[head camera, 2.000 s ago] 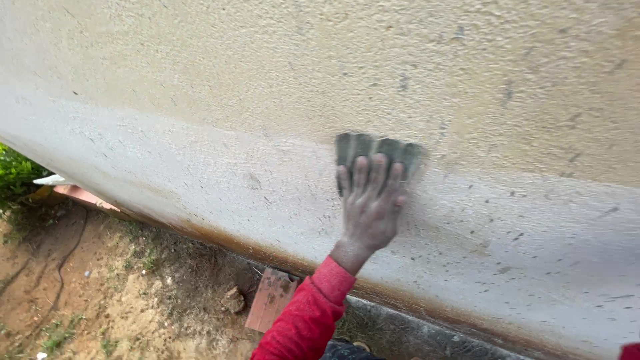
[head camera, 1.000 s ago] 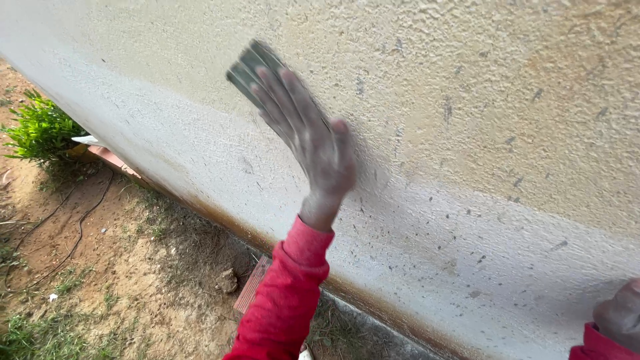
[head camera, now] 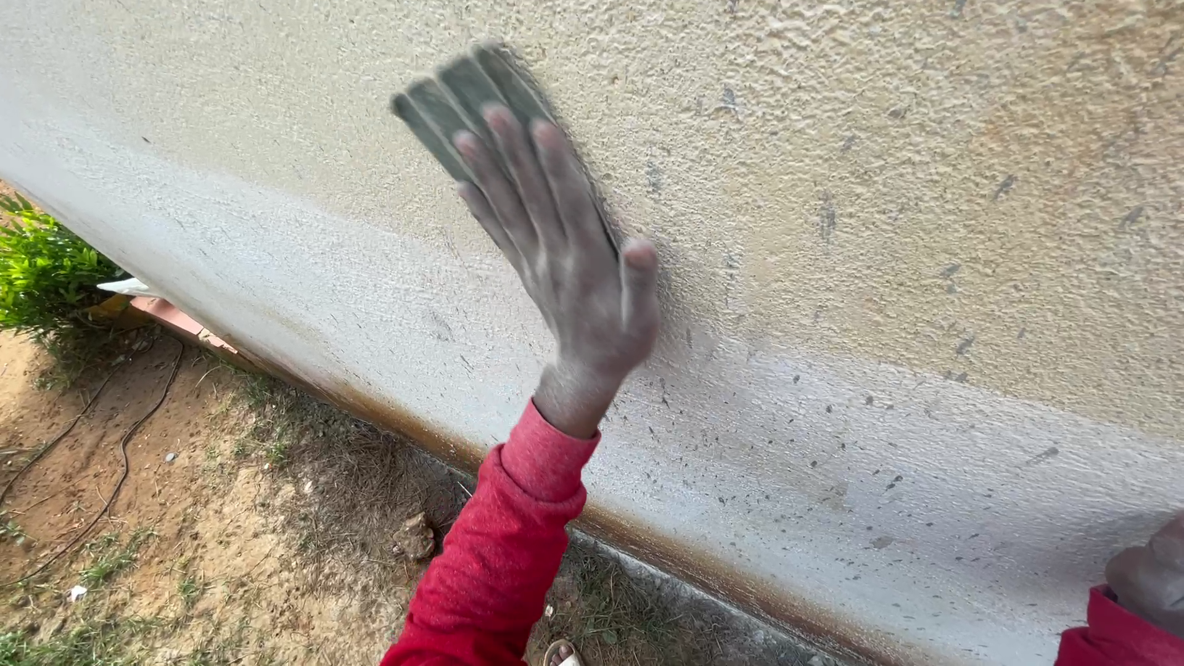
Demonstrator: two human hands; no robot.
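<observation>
My left hand (head camera: pixel 587 268), in a red sleeve, lies flat over a dark grey-green ribbed pad (head camera: pixel 470 88) and holds it against the rough textured wall (head camera: pixel 832 157). The fingers point up and left along the pad's ridges, with the thumb apart on the right. Part of the pad is hidden under the palm and fingers. At the lower right edge, my right hand (head camera: pixel 1152 573) is only partly in view, close to the white lower band (head camera: pixel 786 435) of the wall. Whether it holds anything cannot be told.
Dark specks and streaks mark the wall. Along its brown-stained foot lie soil, dry grass and a stone (head camera: pixel 413 536). A thin cable (head camera: pixel 125 462) runs over the ground at left, near a green bush (head camera: pixel 46 264). A sandalled foot (head camera: pixel 562 654) shows at the bottom edge.
Since two seconds ago, my left hand and the pad have moved up the wall, from the white band onto the beige part. My right hand has come into view at the lower right.
</observation>
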